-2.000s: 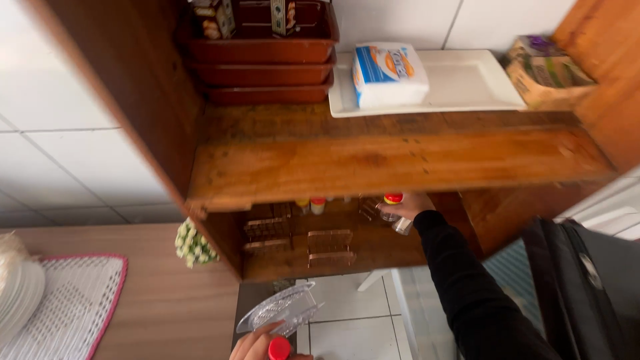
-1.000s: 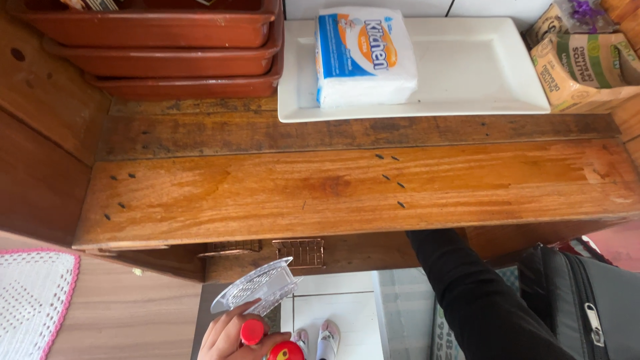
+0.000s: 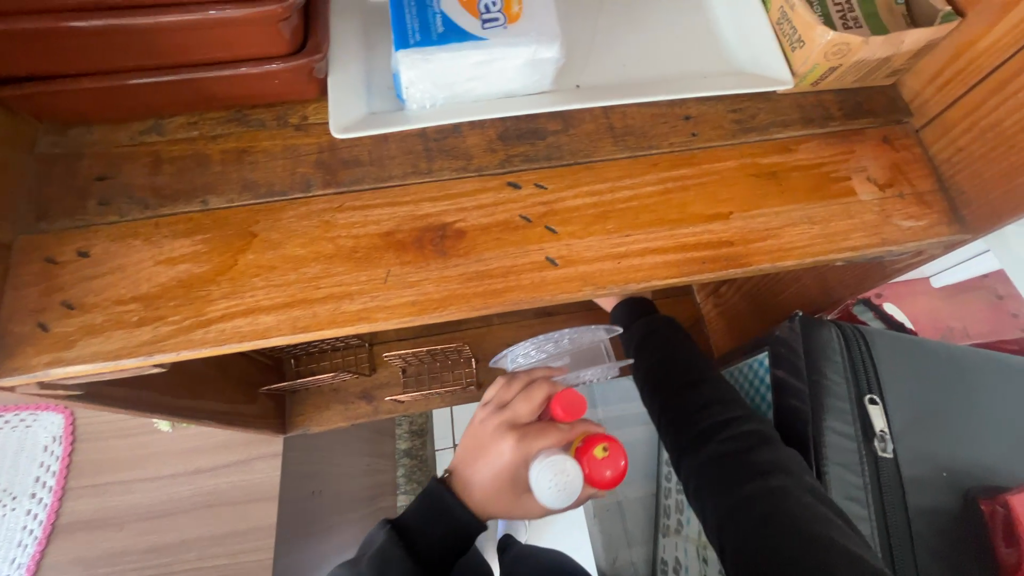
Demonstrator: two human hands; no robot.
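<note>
My left hand (image 3: pixel 508 448) is closed around several containers below the shelf: a red-capped one (image 3: pixel 567 406), a larger red-topped bottle (image 3: pixel 600 461) and a shaker with a white perforated lid (image 3: pixel 556 479). A clear plastic napkin holder (image 3: pixel 560 352) juts out beyond its fingers, seemingly held as well. My right hand (image 3: pixel 612 302) reaches into the lower compartment; only a bit of skin by the black cuff shows, and its fingers are hidden under the upper wooden shelf (image 3: pixel 432 240). Two copper wire racks (image 3: pixel 432 372) stand in that compartment, left of the hands.
Above, the shelf bears stacked brown dishes (image 3: pixel 160 88), a white tray (image 3: pixel 624 100) with a napkin pack (image 3: pixel 480 60), and a cardboard box (image 3: pixel 864 56). A black zippered bag (image 3: pixel 928 384) stands at the right. A crocheted mat (image 3: pixel 32 472) lies on the counter at left.
My left hand has risen toward the lower compartment, and a white-lidded shaker now shows in it. My right hand was at a red-topped container two seconds ago. The view has moved closer to the shelf.
</note>
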